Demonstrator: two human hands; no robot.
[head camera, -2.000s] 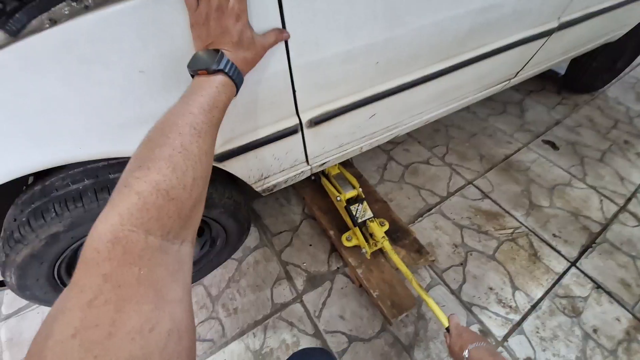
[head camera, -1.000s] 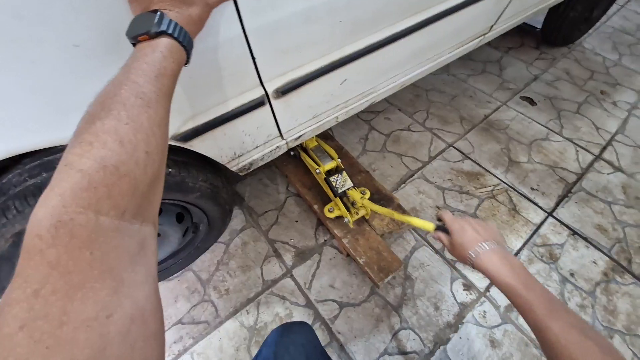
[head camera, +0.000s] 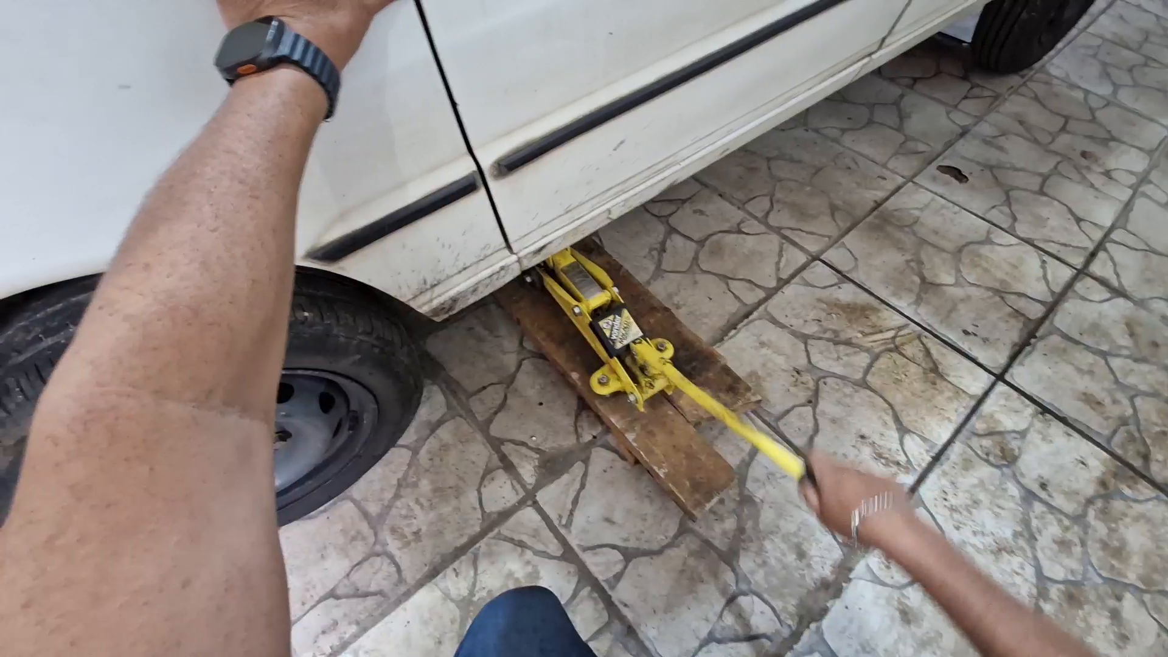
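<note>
My right hand (head camera: 844, 497) is closed around the end of the yellow jack handle (head camera: 730, 418). The handle runs up to a yellow trolley jack (head camera: 593, 315), which stands on worn wooden boards (head camera: 662, 447) with its front end under the sill of a white car (head camera: 584, 100). My left hand (head camera: 310, 23), with a dark smartwatch (head camera: 265, 50) on its wrist, lies against the car's side panel near the door gap; its fingers are cut off by the top edge.
A car wheel (head camera: 351, 401) is at the left, partly behind my left forearm. Another tyre (head camera: 1022, 32) stands at the top right. Stone-patterned floor tiles (head camera: 912, 301) stretch beneath the car. My knee in blue cloth (head camera: 522, 625) shows at the bottom.
My right hand and the jack handle's end rose from two seconds ago to one second ago and are lower again now. The boards remain under the jack.
</note>
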